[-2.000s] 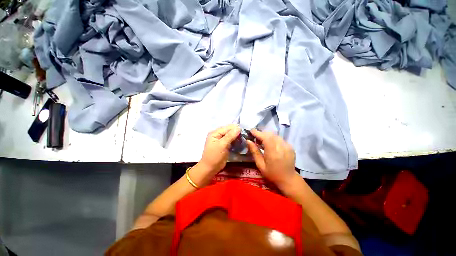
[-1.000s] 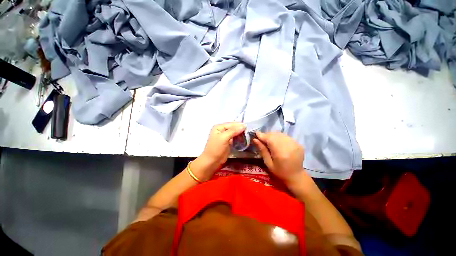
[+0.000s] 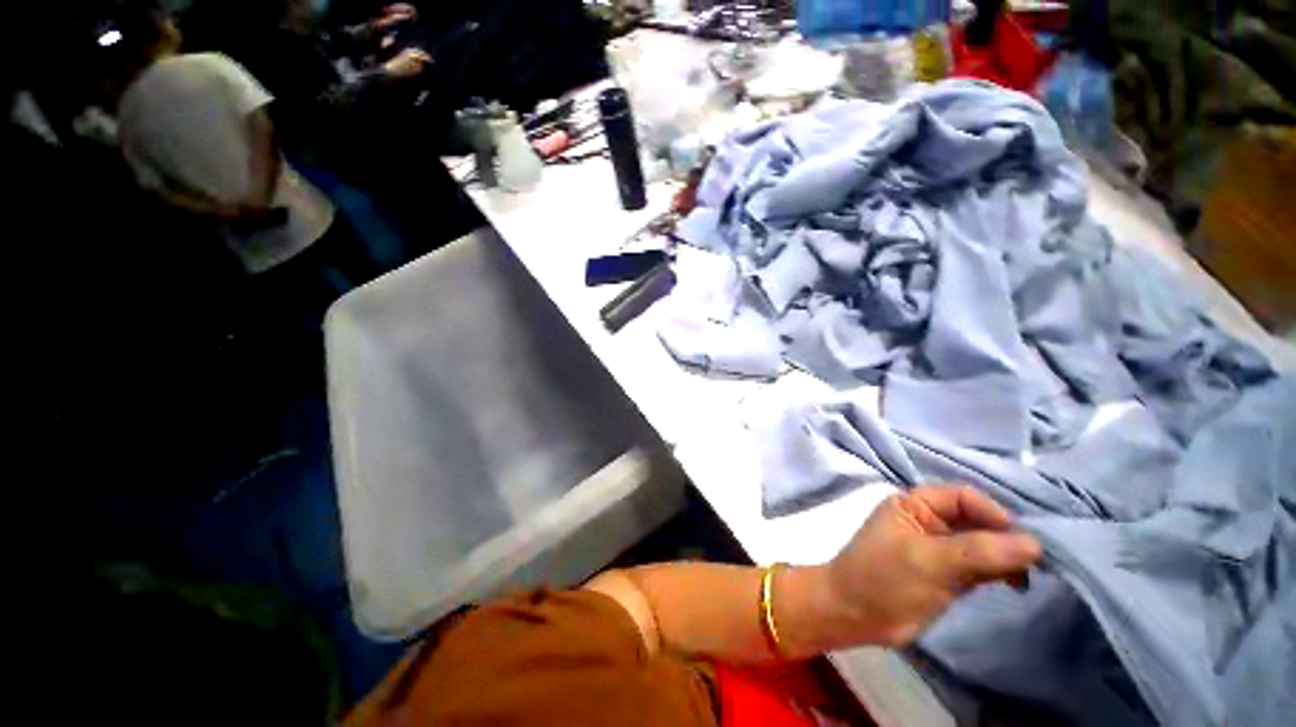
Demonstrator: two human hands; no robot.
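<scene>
The light grey-blue garment lies over the table's front edge at the lower right, folded and partly cut off by the picture's rim. My left hand, with a yellow bracelet, is at the garment's near left side. Its thumb and fingers are bent together and their tips meet the cloth's upper edge. Blur hides whether they pinch it. My right hand is out of the picture. No tool shows.
A crumpled pile of the same cloth covers the table's far part. A black bottle, a dark flat item and a black case lie left of it. A grey-white bin stands beside the table. A person is at upper left.
The view has swung left, bringing in the bin and people. My hands were together at the garment's edge; now the left is apart and the right has left the picture.
</scene>
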